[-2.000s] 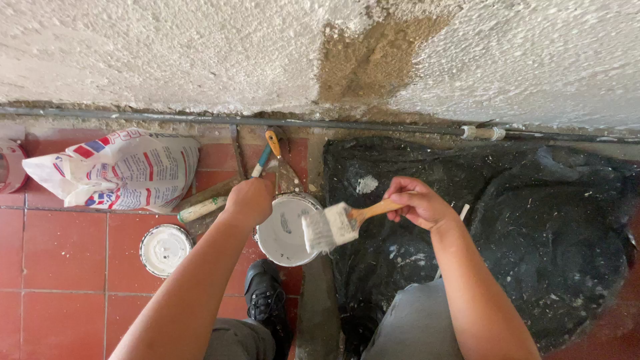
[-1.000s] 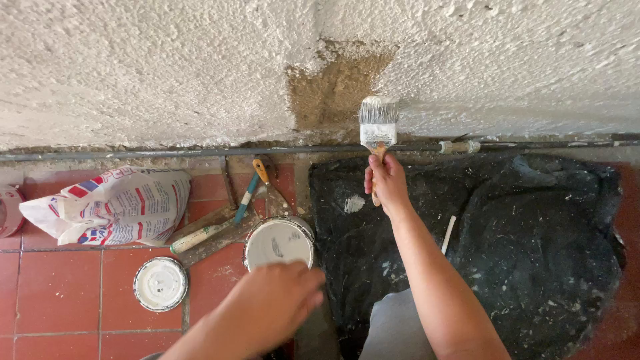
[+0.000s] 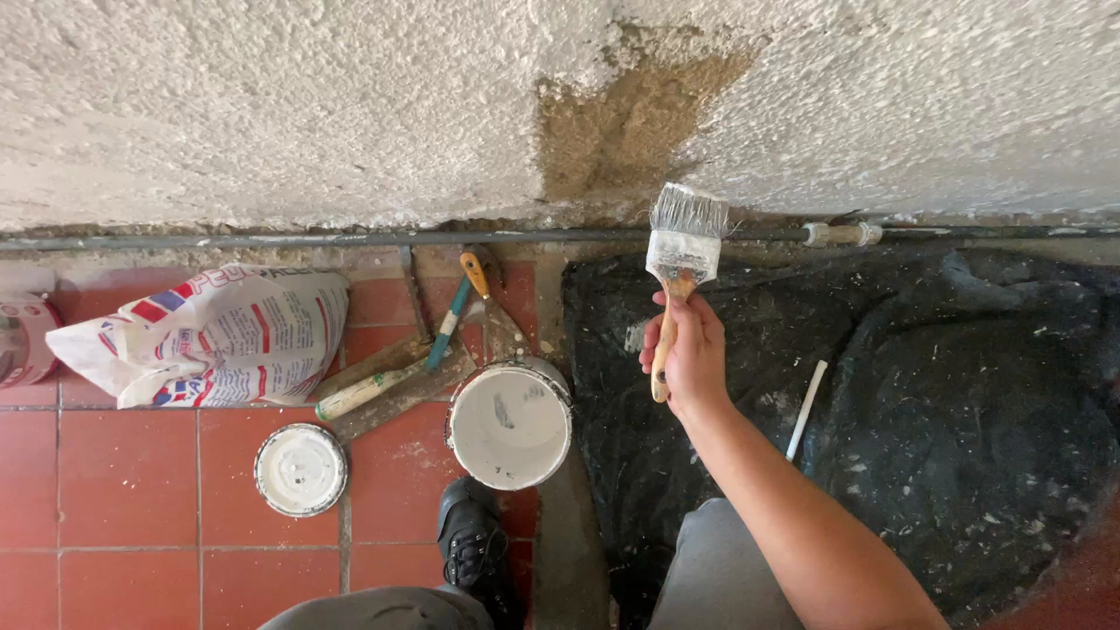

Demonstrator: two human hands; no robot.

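My right hand (image 3: 689, 354) is closed around the wooden handle of a wide paintbrush (image 3: 685, 249), its bristles coated white and pointing up toward the wall. The bristle tips lie just below a bare brown patch (image 3: 626, 122) in the rough white wall (image 3: 350, 105); whether they touch the wall cannot be told. Down to the left of the brush stands an open bucket (image 3: 509, 429) with white paint inside. A white round lid (image 3: 301, 470) lies on the tiles to the bucket's left. My left hand is out of the frame.
Scrapers with a yellow handle (image 3: 474, 273) and a teal handle (image 3: 448, 324) lie behind the bucket, beside a trowel (image 3: 376, 402). A printed bag (image 3: 236, 337) lies left. Black sheeting (image 3: 945, 394) covers the right floor. A pipe (image 3: 350, 238) runs along the wall base. My shoe (image 3: 472, 542) is below the bucket.
The brush was held sideways over the bucket two seconds ago; my right hand has since moved it toward the wall, bristles up. My left hand, earlier near the bucket, has left the view.
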